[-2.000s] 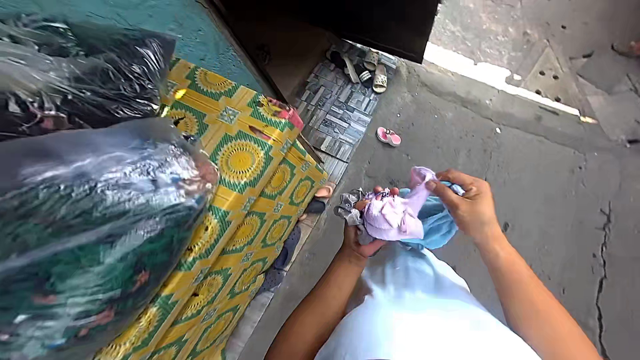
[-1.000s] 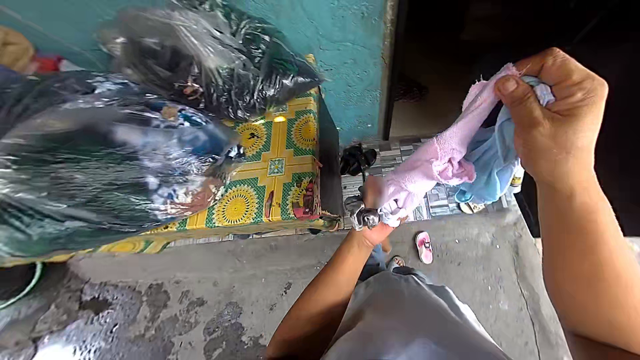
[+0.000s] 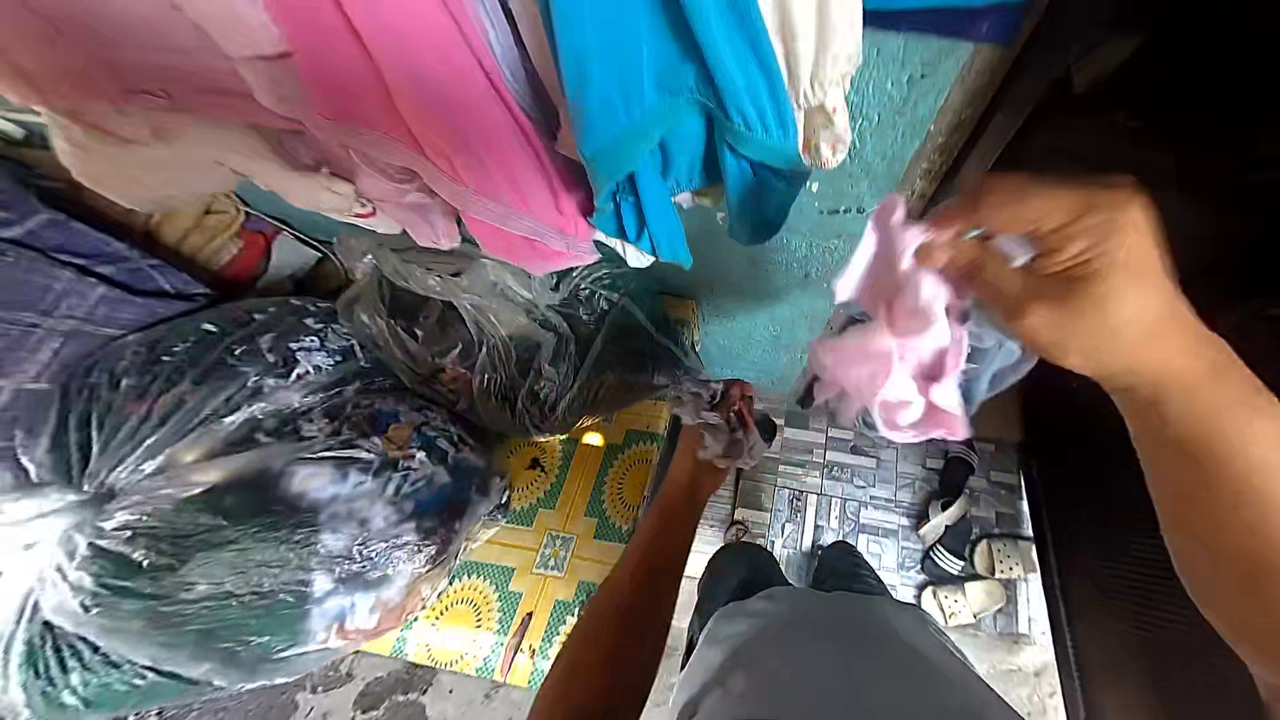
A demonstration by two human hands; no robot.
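Observation:
At right of centre my right hand (image 3: pixel 1060 270) pinches a pink cloth garment (image 3: pixel 900 340), which dangles from its fingers and is blurred. A light blue-grey cloth (image 3: pixel 992 358) hangs behind it, below the same hand. My left hand (image 3: pixel 735 415) is lower and nearer the middle, closed around a small crumpled greyish cloth (image 3: pixel 718 430), next to a clear plastic bag of dark items (image 3: pixel 520 350). The two hands are apart.
Pink garments (image 3: pixel 430 110) and a blue garment (image 3: pixel 680 120) hang above. A large filled plastic bag (image 3: pixel 260 500) rests on the patterned yellow-green cover (image 3: pixel 555 550). Cream clogs (image 3: pixel 962 602) and striped slides (image 3: pixel 945 560) lie on the tiled floor (image 3: pixel 800 510) by the dark doorway (image 3: pixel 1130 560).
The view has turned up toward the wall, bringing the hanging garments into sight. The pink cloth stretched between both hands a second ago now hangs from my right hand, apart from my left.

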